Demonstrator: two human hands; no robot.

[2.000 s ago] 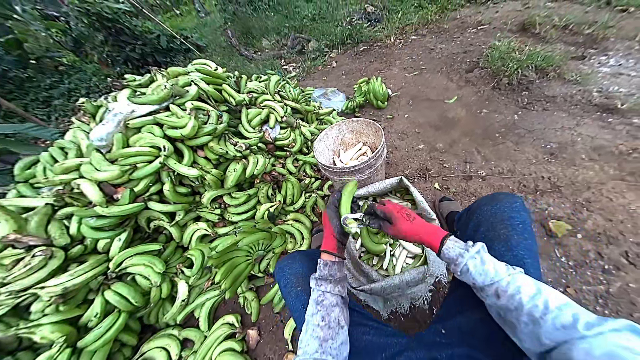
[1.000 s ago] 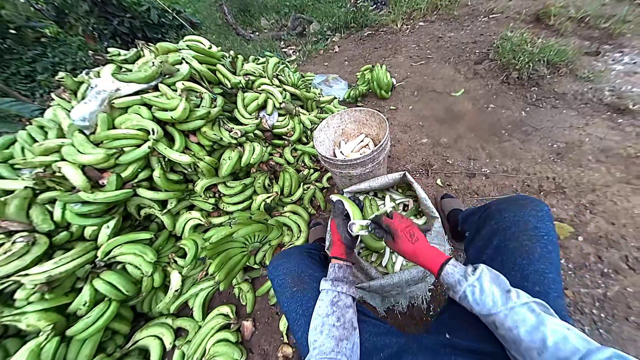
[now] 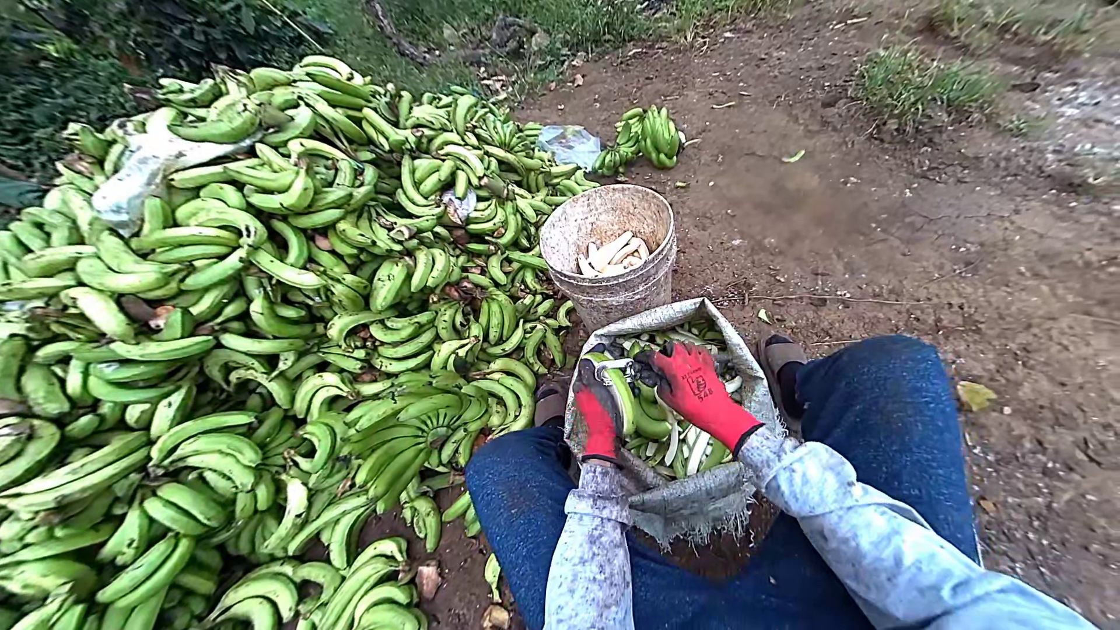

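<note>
My left hand [image 3: 599, 407], in a red and black glove, holds a green banana [image 3: 622, 398] over the open mouth of a woven sack [image 3: 700, 503]. Gloved alike, my right hand [image 3: 696, 385] grips a small metal peeler [image 3: 617, 363] against the upper part of that banana; its handle is mostly hidden by the fingers. Inside the sack lie green peels with pale undersides [image 3: 697, 451]. The sack stands between my knees, its rim rolled outward.
A dirty white bucket [image 3: 612, 293] with peeled bananas [image 3: 614, 255] stands just beyond the sack. A large heap of green bananas [image 3: 289, 254] fills the left side. Clear plastic [image 3: 569, 144] and a small banana bunch [image 3: 658, 137] lie behind the bucket. Bare soil stretches to the right.
Both hands stay over the sack with the banana and the tool between them. The banana stood upright above the left hand two seconds ago and now sits lower in it.
</note>
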